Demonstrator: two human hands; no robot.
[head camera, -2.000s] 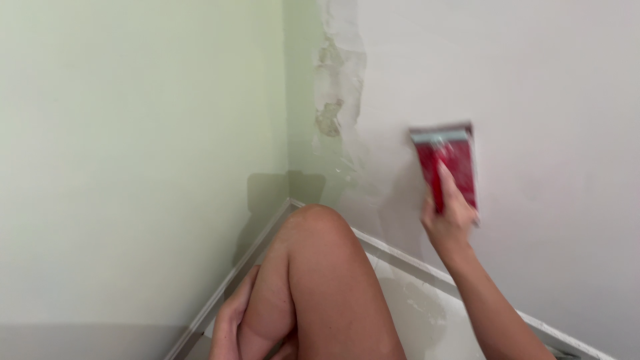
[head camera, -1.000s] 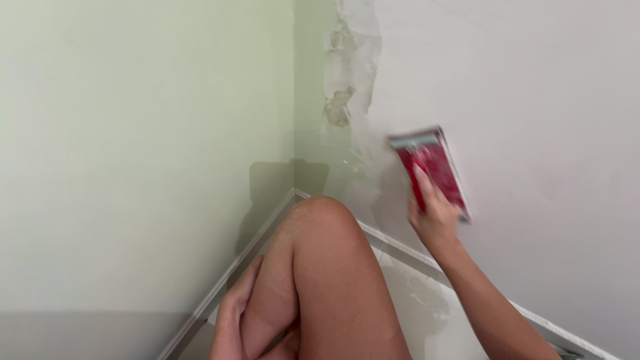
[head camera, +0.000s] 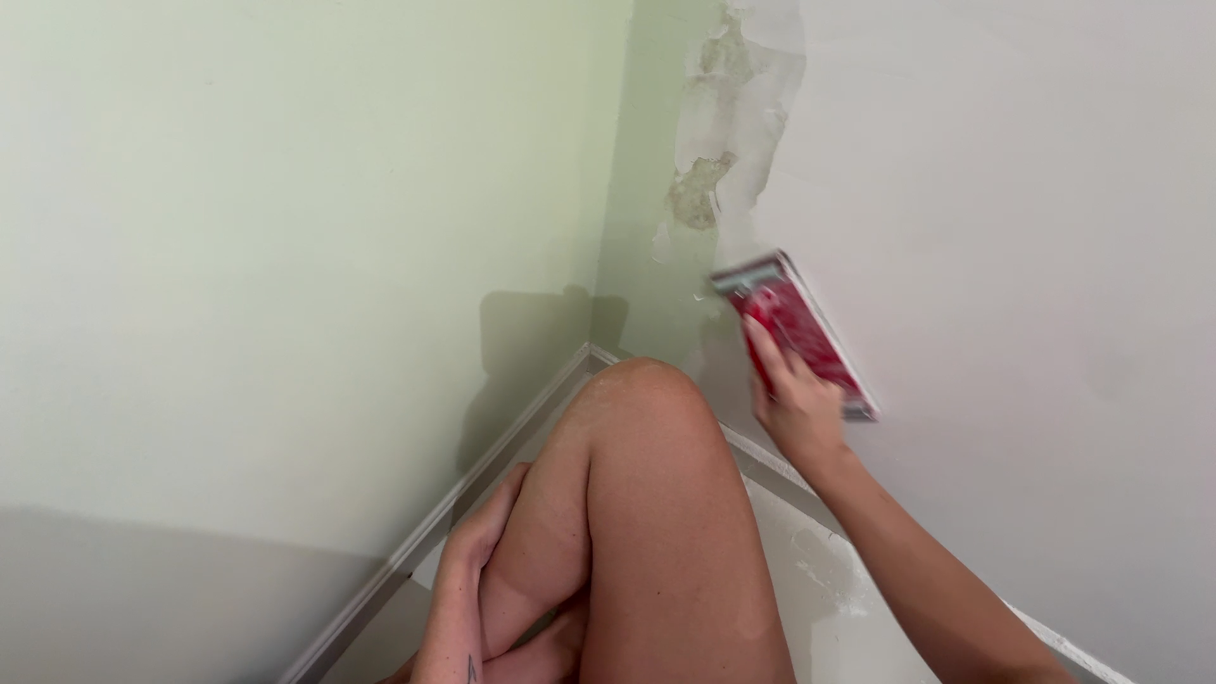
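Note:
My right hand (head camera: 803, 408) is closed around the handle of a red hand sander (head camera: 807, 332), which lies against the whitish wall (head camera: 997, 237) and tilts up to the left. Just above the sander's upper end, a rough patch of filler and bare plaster (head camera: 701, 195) runs up beside the green corner strip. My left hand (head camera: 496, 513) rests on the outside of my bent leg, below the knee; its fingers are largely hidden, and nothing shows in it.
A pale green wall (head camera: 285, 237) meets the whitish wall at a corner. Skirting board (head camera: 437, 522) runs along both walls at the floor. White dust and smears mark the floor (head camera: 845, 579) right of my raised knee (head camera: 651, 389).
My right hand has moved left across the wall with the sander, toward the corner, and the sander has turned to lean further left. My left hand stays on the leg.

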